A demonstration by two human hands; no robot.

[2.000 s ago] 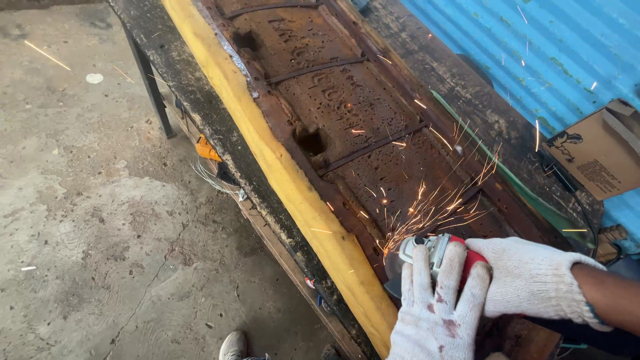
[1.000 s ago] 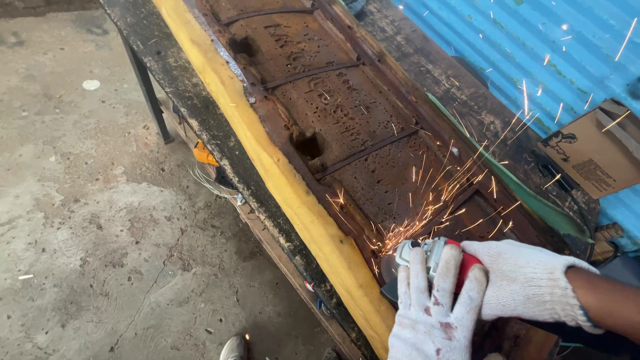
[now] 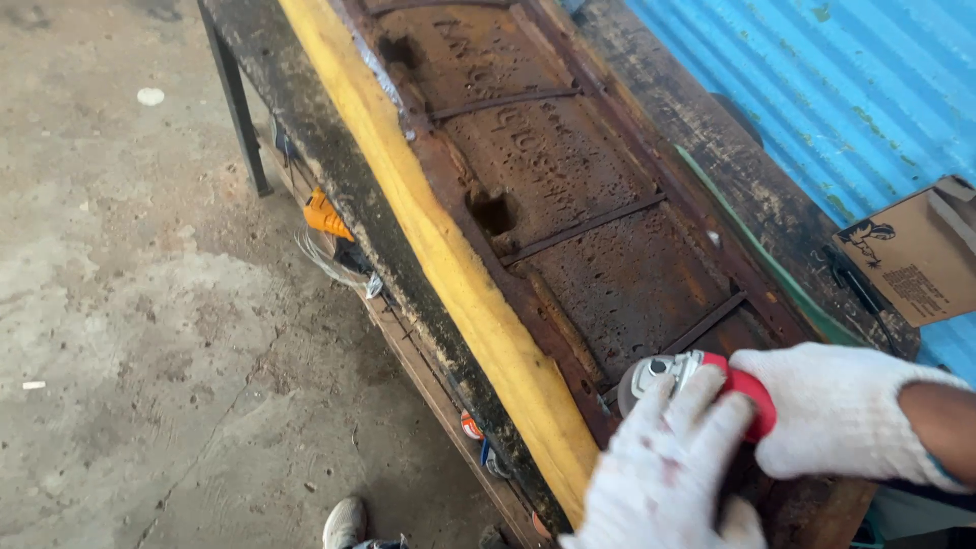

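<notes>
My left hand (image 3: 671, 465), in a white knit glove with reddish stains, lies with its fingers over the metal head of a red angle grinder (image 3: 713, 374). My right hand (image 3: 831, 408), gloved the same way, grips the grinder's red body from the right. The grinder's disc is at the lower end of a rusty metal frame (image 3: 579, 168) with thin cross strips, close to its left rail. Yellow foam (image 3: 457, 274) runs along the frame's left side. No sparks show now.
The frame lies on a worn dark workbench (image 3: 320, 130) with a lower shelf (image 3: 435, 381) holding an orange tool (image 3: 326, 212). A cardboard box (image 3: 907, 259) and black cable sit at right by blue corrugated sheeting (image 3: 862, 84). A shoe (image 3: 345, 524) shows on the concrete floor.
The sparks that flew from the grinder's disc in both earlier frames have stopped. Both hands still hold the grinder near the frame's lower end.
</notes>
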